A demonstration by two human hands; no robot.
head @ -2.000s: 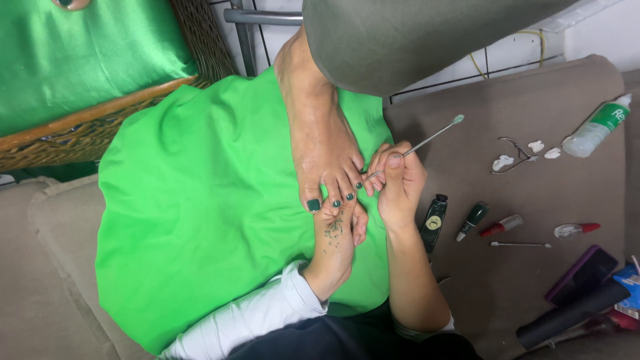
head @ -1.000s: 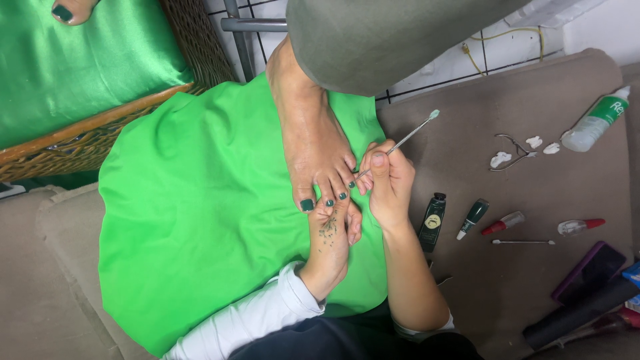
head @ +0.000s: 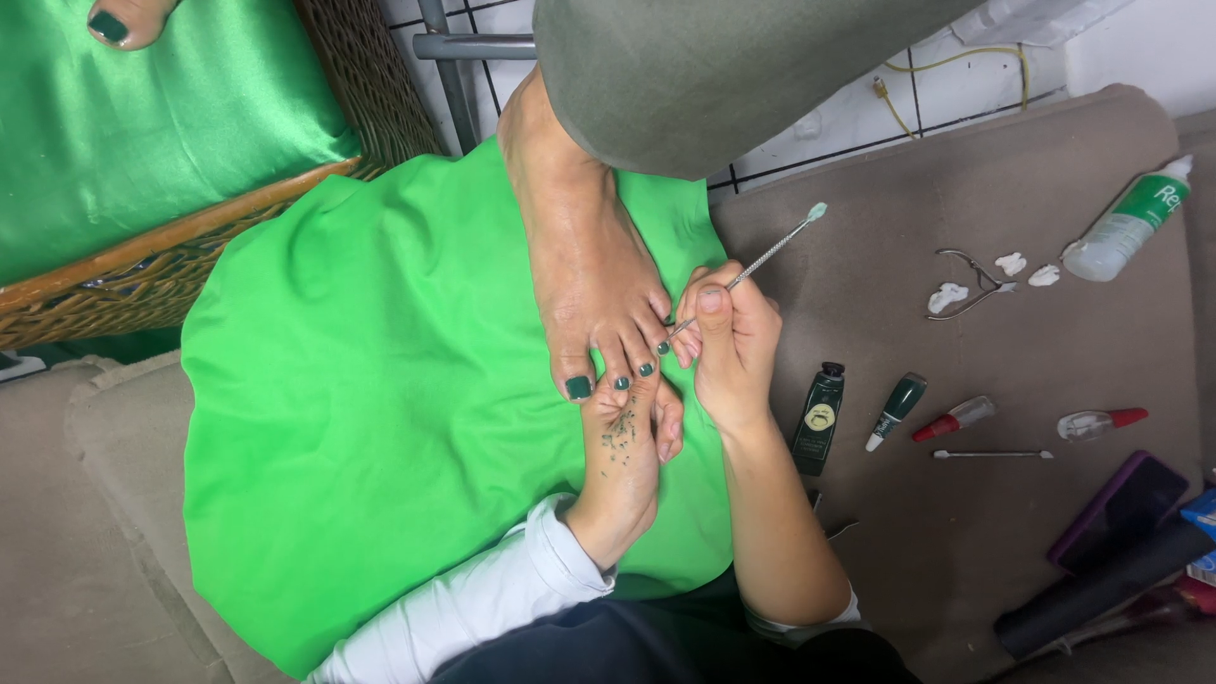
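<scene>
Another person's bare foot [head: 584, 256], its toenails painted dark green, rests on a bright green cloth [head: 380, 380]. My right hand [head: 730, 332] grips a thin metal manicure tool [head: 771, 251] with a whitish-green blob on its upper end; the lower tip is at the nail of the small toe. My left hand [head: 627, 427] lies below the toes, its fingers against them, the thumb side bearing dark green specks. Whether its fingers clamp a toe is partly hidden.
Right of my hands, a brown cushion [head: 883, 218] carries a dark tube [head: 819, 418], nail polish bottle [head: 896, 410], cuticle nippers [head: 983, 285], cotton bits, red-capped bottles, a second metal tool [head: 993, 454], a clear bottle [head: 1126, 223] and a phone [head: 1119, 511]. A wicker seat stands upper left.
The tool's lower tip stays near the small toe, and both hands keep nearly the same hold and place. The view has shifted slightly.
</scene>
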